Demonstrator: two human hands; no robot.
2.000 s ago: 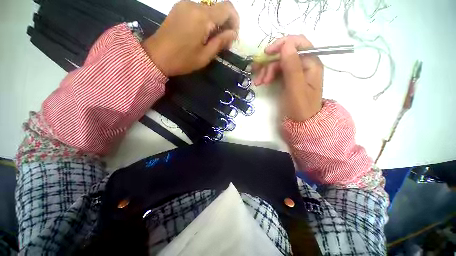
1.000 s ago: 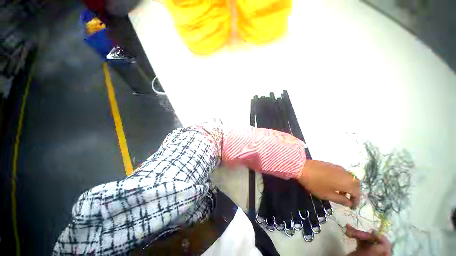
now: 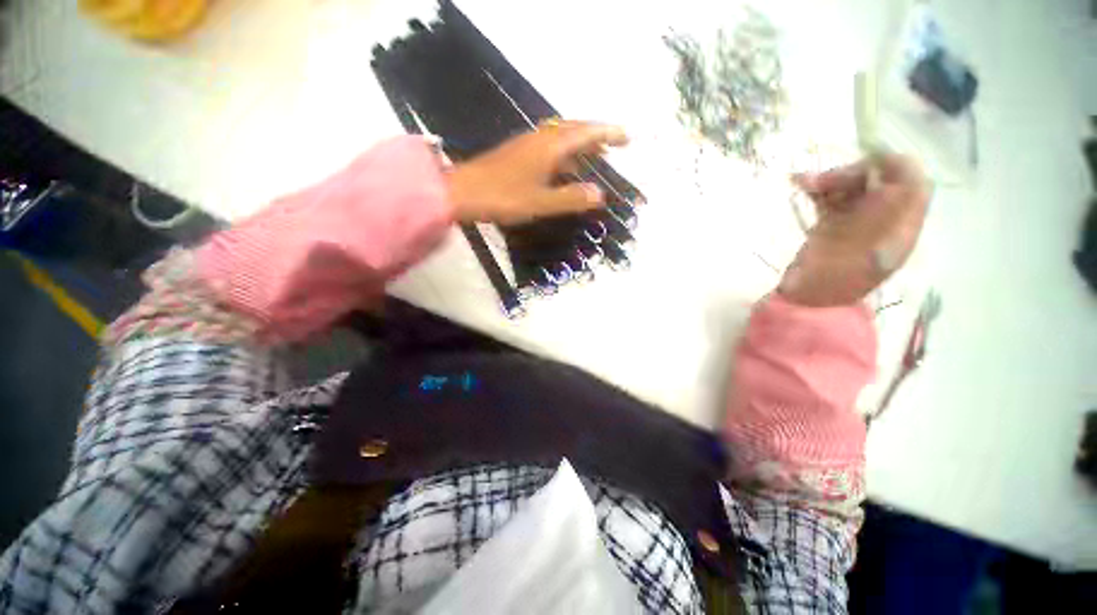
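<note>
Black straps (image 3: pixel 451 84) lie fanned on the white table (image 3: pixel 674 300). Small shiny D-rings (image 3: pixel 586 261) show at their lower ends. My left hand (image 3: pixel 529 174) is over the straps with its fingers apart. Whether it touches them is unclear. My right hand (image 3: pixel 860 228) is to the right of the straps, blurred, with its fingers closed around a slim pale pen-like tool (image 3: pixel 869 114) that points up. A dark and grey thread tangle (image 3: pixel 734 90) lies between the hands, farther back.
A yellow heap (image 3: pixel 147 15) is at the upper left. A black block (image 3: pixel 942 79) sits on a white piece at the upper right. A thin red-ended piece (image 3: pixel 917 348) lies right of my right sleeve. Dark pieces are at the far right edge. Floor shows at the left.
The view has swung from the left back over the table. My left hand has opened above the straps. My right hand and the tool have moved right, away from the straps.
</note>
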